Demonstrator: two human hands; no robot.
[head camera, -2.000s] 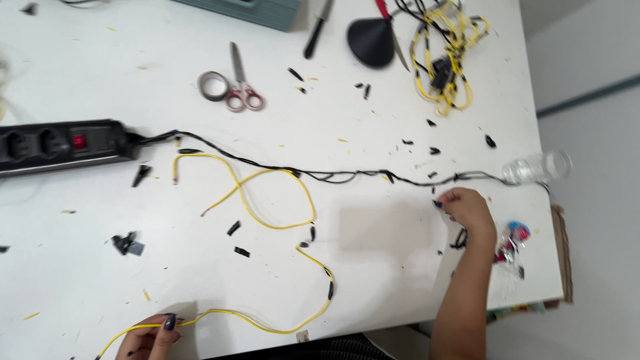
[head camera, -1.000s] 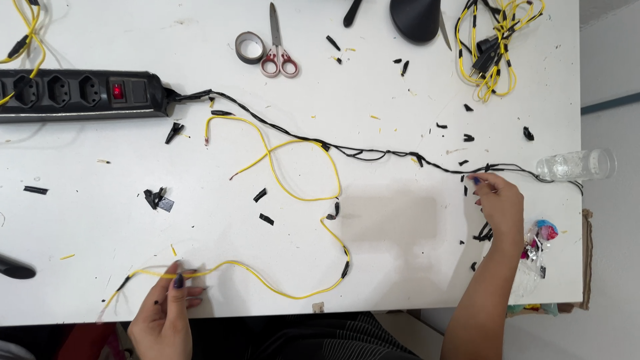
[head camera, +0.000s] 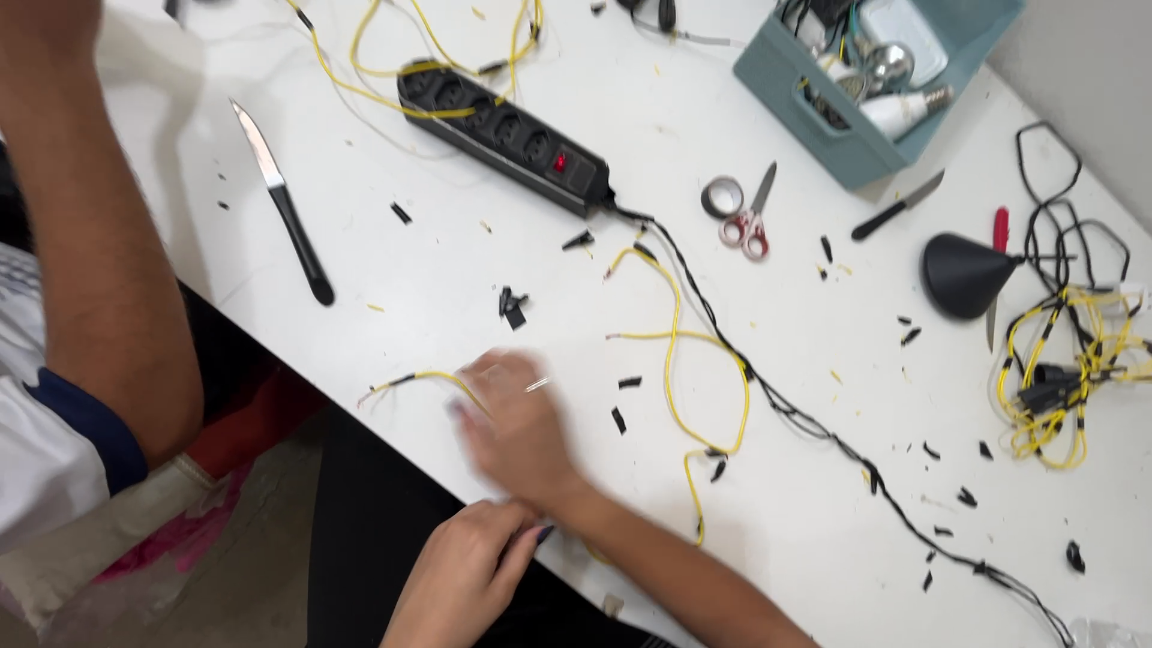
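My right hand (head camera: 517, 423), blurred, reaches across from the lower right over the white table. A yellow wire (head camera: 436, 374) with black tape near its bare end runs to its fingers; whether they grip it is unclear. Just below, at the table's front edge, my left hand (head camera: 472, 562) has bent fingers close to my right wrist, and what it holds is hidden. The wire shows again right of my right forearm, looping up beside a twisted black cable (head camera: 792, 414). That cable leads to a black power strip (head camera: 504, 135) with a red switch.
Another person's forearm (head camera: 108, 243) is at the left, near a knife (head camera: 290, 216). Scissors (head camera: 749, 225), a tape roll (head camera: 722, 196), a second knife (head camera: 898, 205), a blue-grey box (head camera: 810, 117) of bulbs, a black cone (head camera: 965, 274) and bundled yellow wires (head camera: 1071, 387) lie beyond. Tape scraps are scattered.
My right hand has left the far end of the black cable and come over beside my left hand. The view has turned and shifted left, bringing another person's arm into sight.
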